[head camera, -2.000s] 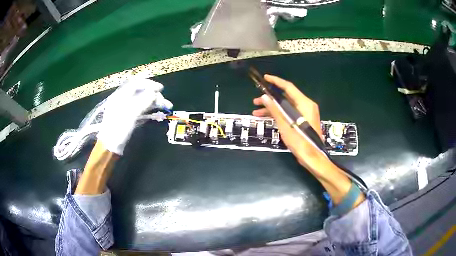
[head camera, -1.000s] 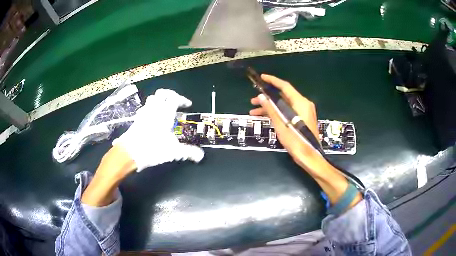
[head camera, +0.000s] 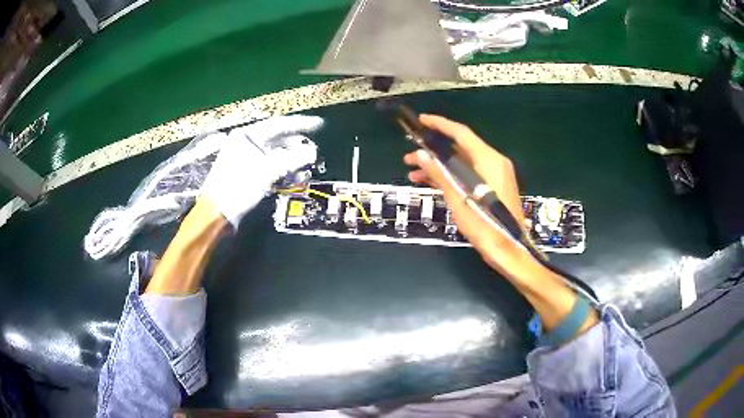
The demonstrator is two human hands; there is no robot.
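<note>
An open power strip [head camera: 387, 214] lies lengthwise on the bench mat, its inner parts and a yellow wire showing. My left hand [head camera: 257, 163], in a white glove, holds a small dark part [head camera: 303, 174] just above the strip's left end; the fingertips partly hide it. The white power cord [head camera: 110, 233] lies coiled in clear plastic to the left of the strip. My bare right hand [head camera: 473, 175] holds the soldering iron [head camera: 457, 167] over the strip, its tip pointing up and left, away from the strip. My right hand hides part of the strip's right half.
A grey extractor hood [head camera: 390, 45] hangs above the work. A speckled rail [head camera: 563, 75] separates the mat from the green conveyor belt [head camera: 204, 57], where another bagged white cord [head camera: 514, 31] lies. A thin white rod [head camera: 356, 165] stands behind the strip. Black equipment [head camera: 669, 126] sits at the right.
My left hand has moved off the strip's left end, up and back, and now holds the small part. The cord on the belt has shifted right. My right hand has barely moved.
</note>
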